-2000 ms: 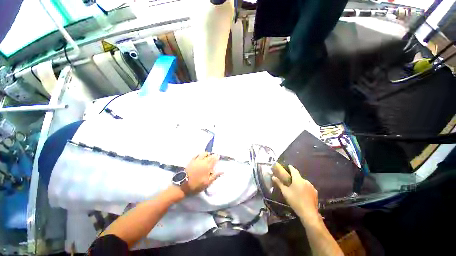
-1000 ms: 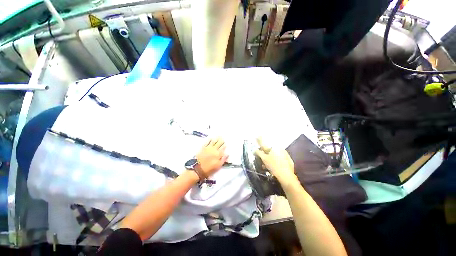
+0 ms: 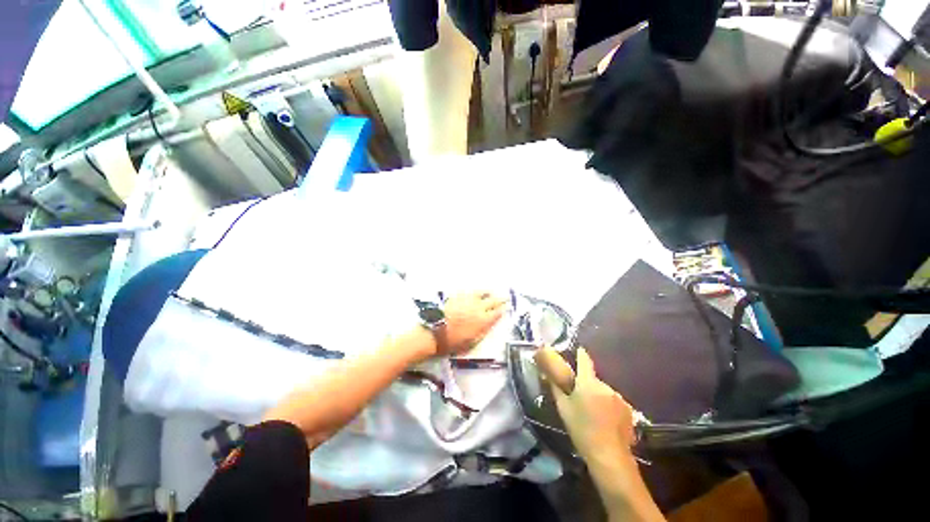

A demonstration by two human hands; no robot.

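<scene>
The white garment (image 3: 296, 275) with a black-and-white checked seam lies over the navy padded board (image 3: 153, 306). My left hand (image 3: 474, 322), with a watch on the wrist, lies flat on the cloth, fingers pointing right toward the iron. My right hand (image 3: 591, 403) is shut on the handle of the steam iron (image 3: 532, 372). The iron stands at the right end of the garment, beside the dark pad, its pale-outlined front near my left fingertips. Whether its sole touches the cloth cannot be told. Bunched cloth with checked parts hangs below my left hand.
The dark square pad (image 3: 653, 342) lies right of the iron, with the black hose (image 3: 734, 352) passing over it. A bright blue bar (image 3: 339, 153) stands behind the board. Dark garments (image 3: 826, 194) lie at right. A machine with gauges (image 3: 56, 306) is at left.
My left hand has moved right across the cloth, closer to the iron. The iron and my right hand now appear slightly lower in view. The view has also shifted.
</scene>
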